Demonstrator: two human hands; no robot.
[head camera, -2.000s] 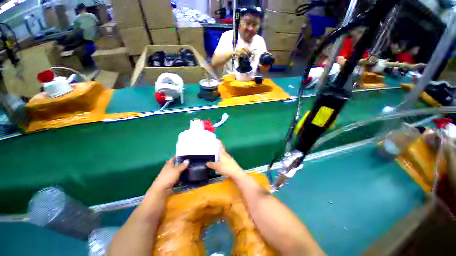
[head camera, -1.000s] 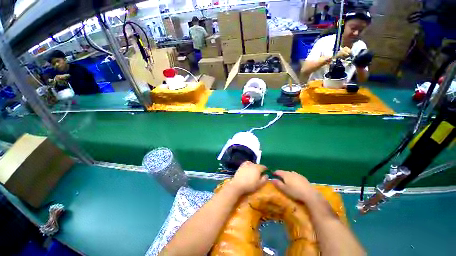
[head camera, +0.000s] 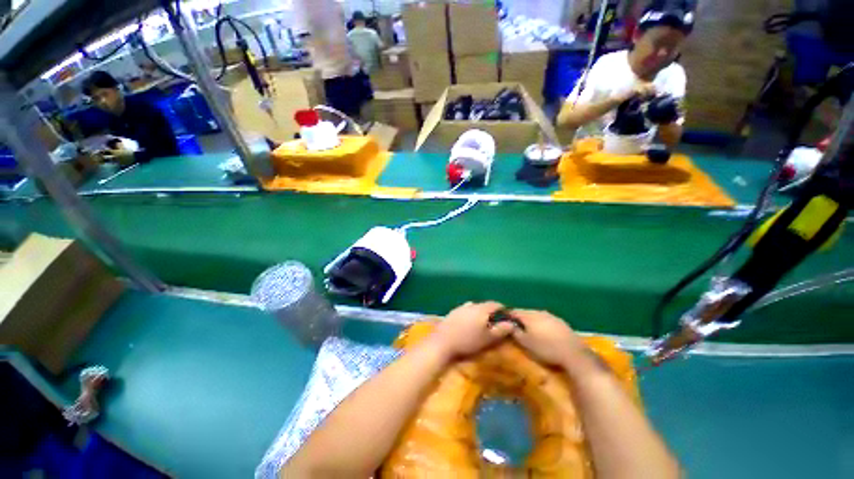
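Observation:
My left hand (head camera: 471, 329) and my right hand (head camera: 546, 337) are together over the far edge of the orange work nest (head camera: 421, 432). A small dark part (head camera: 506, 319) shows between the fingers of both hands; its shape is mostly hidden. The white appliance housing (head camera: 394, 251) lies on its side on the green conveyor belt, ahead and left of my hands, with its dark open end facing me. Its thin white cord runs back across the belt. Neither hand touches it.
The electric screwdriver (head camera: 793, 231) hangs at the right. A screw container (head camera: 292, 297) and a speckled clear bag (head camera: 330, 398) are left of the nest. An open carton (head camera: 58, 297) is at far left. A person (head camera: 629, 79) works across the belt at another orange nest (head camera: 646, 178).
The housing has left my hands and now lies on the belt, farther left. My hands have come back to the nest and together. The view has swung left.

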